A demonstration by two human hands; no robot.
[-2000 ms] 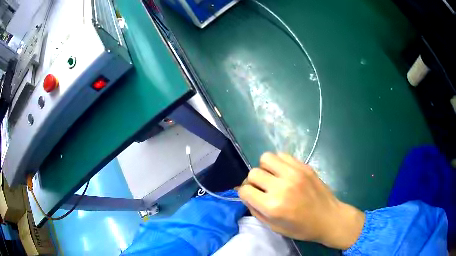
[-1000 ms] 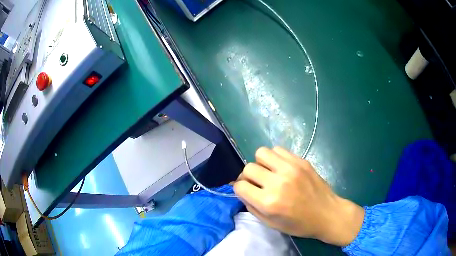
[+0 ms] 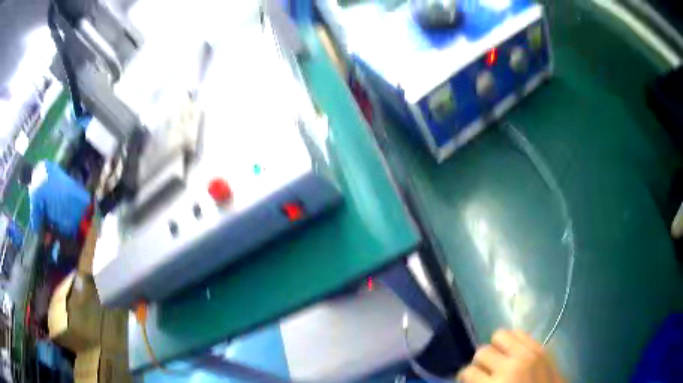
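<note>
The picture is blurred. My right hand [image 3: 513, 360] is at the bottom edge, partly cut off, with its fingers curled closed on the thin clear tube [image 3: 571, 262]. The tube curves over the green mat from the blue dispenser box [image 3: 490, 90] at the top to the hand. Its free end, with a small whitish tip [image 3: 405, 322], sticks up to the left of the hand, beyond the bench edge. My left hand is not in view.
A grey-white machine [image 3: 225, 247] with a red button and lit red switch stands on a separate green table [image 3: 359, 239] at left. Cardboard boxes [image 3: 82, 329] are at lower left. A person's blue sleeve or clothing [image 3: 56, 198] shows far left. Dark blue cloth [image 3: 663, 355] is at lower right.
The view has swung up and left, so more of the blue box and machine shows, and my right hand sits lower in the picture. It still holds the tube. My left sleeve has left view.
</note>
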